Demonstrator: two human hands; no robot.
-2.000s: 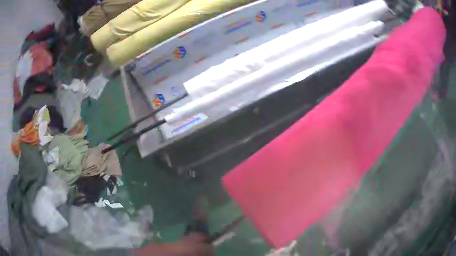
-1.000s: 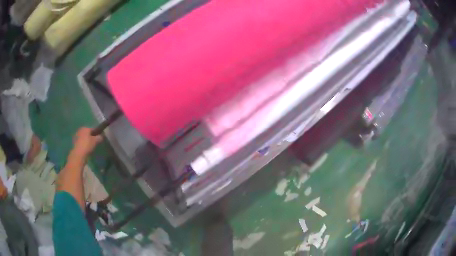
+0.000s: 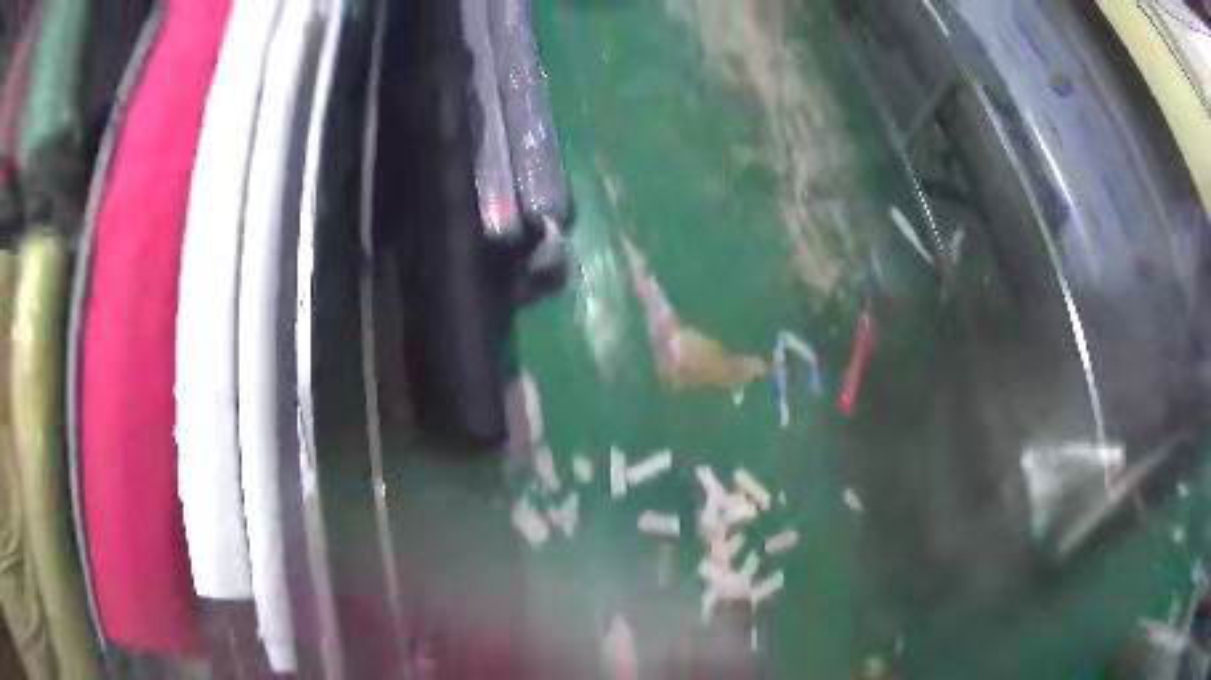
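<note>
The bright pink-red fabric roll (image 3: 153, 332) lies in the grey metal rack (image 3: 308, 359) at the left of the head view. Two white rolls (image 3: 219, 345) lie beside it on its right. The view is blurred. Neither of my hands can be made out. A faint reddish blur crosses the bottom edge; I cannot tell what it is.
Yellow-green rolls (image 3: 47, 438) stand at the far left. Scraps (image 3: 730, 531) and a red strip (image 3: 858, 361) lie on the green floor (image 3: 638, 80). A dark object is beside the rack. Another long metal frame (image 3: 1062, 266) curves along the right.
The view has swung to the right, so the rack and pink roll now show at the left. The hand earlier on the roll bar is out of sight.
</note>
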